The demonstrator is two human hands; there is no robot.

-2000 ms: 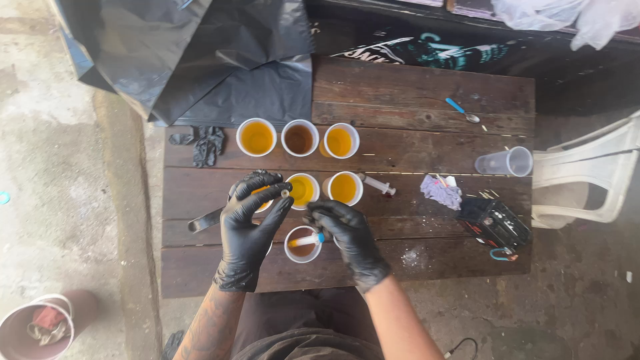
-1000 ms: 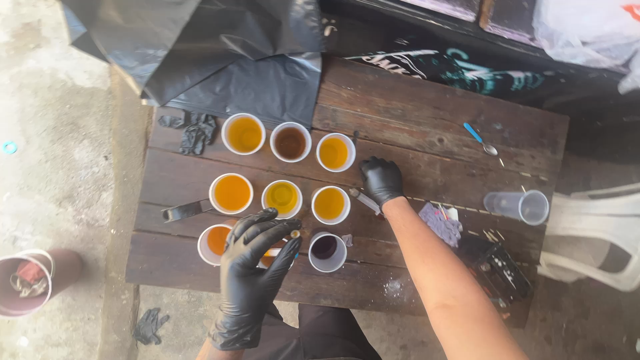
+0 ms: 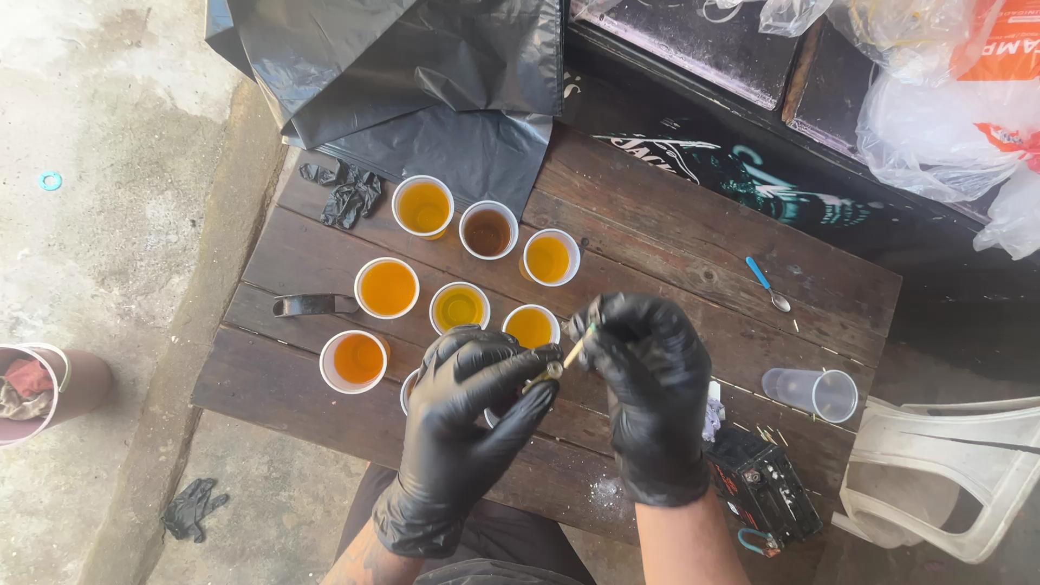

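Observation:
My left hand, in a black glove, pinches a small round metallic piece between thumb and fingers. My right hand, also gloved, holds a thin pale stick whose end is at or close to that piece. Around and beyond my hands stand several plastic cups of liquid: an orange one, a yellow one, a brown one and an amber one. Other cups are partly hidden under my left hand.
On the wooden table are a spoon with a blue handle, a tipped clear cup, a black battery, a crumpled black glove and black plastic sheeting. A white plastic chair stands at the right, a bucket at the left.
My right hand was at the table by the syringe one second ago; it has come back beside my left hand and now holds a thin stick.

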